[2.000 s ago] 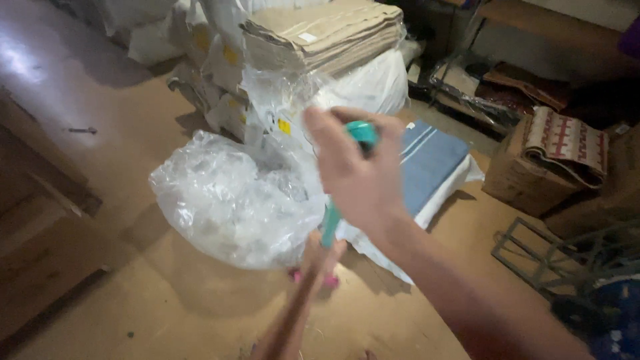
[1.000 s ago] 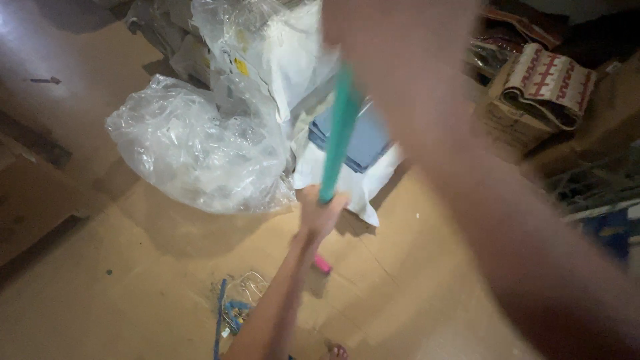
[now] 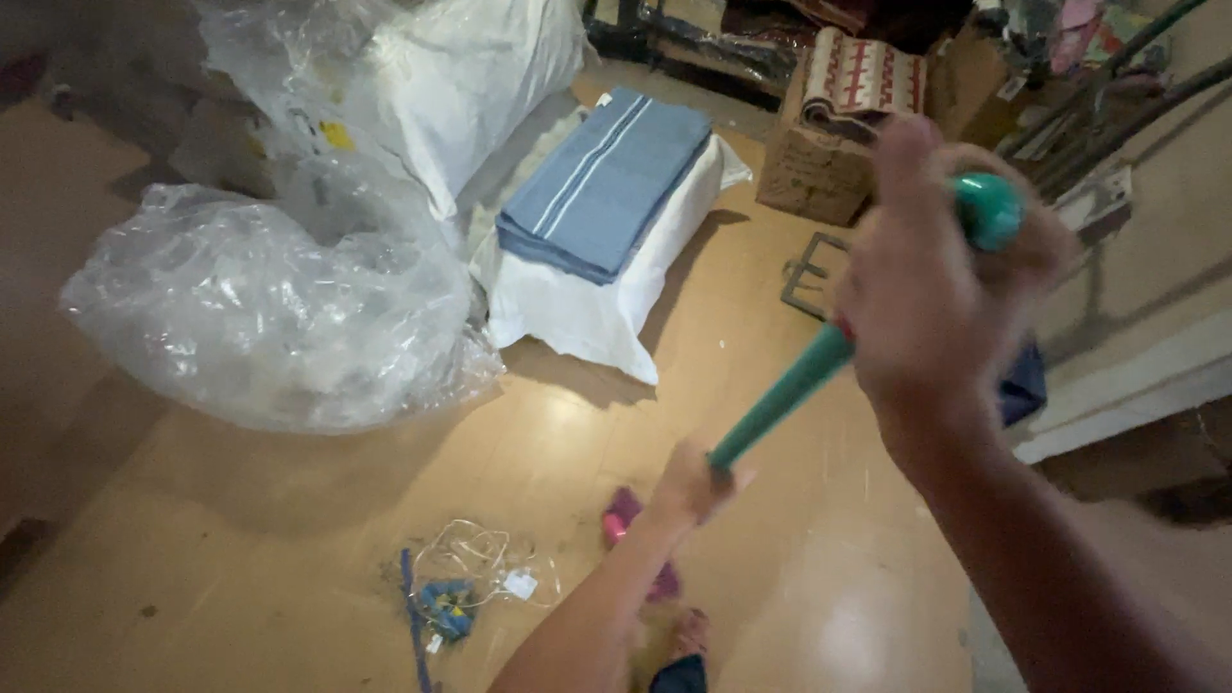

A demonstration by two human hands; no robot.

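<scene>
A long green handle (image 3: 784, 399) slants across the view, held in both of my hands. My right hand (image 3: 929, 260) grips its rounded upper end at the right. Lower down, near the middle, my left hand (image 3: 695, 481) is closed around the shaft. Beneath the left hand a pink and purple piece (image 3: 618, 520), perhaps the tool's head, shows against the floor; the rest is hidden. Left of my feet lies a small heap of tangled string (image 3: 472, 553) with blue scraps (image 3: 449, 606) and a blue strip (image 3: 414, 616).
A large clear plastic bag (image 3: 289, 318) bulges at the left. Folded blue cloths with white stripes (image 3: 606, 183) lie on a white-wrapped bundle (image 3: 674, 260). At the upper right, a patterned red and white rug (image 3: 866, 82) rests on a cardboard box (image 3: 813, 173), near a metal frame (image 3: 804, 279).
My right hand has swung to the right with the handle's upper end, so the handle now leans. The left hand keeps its hold on the shaft.
</scene>
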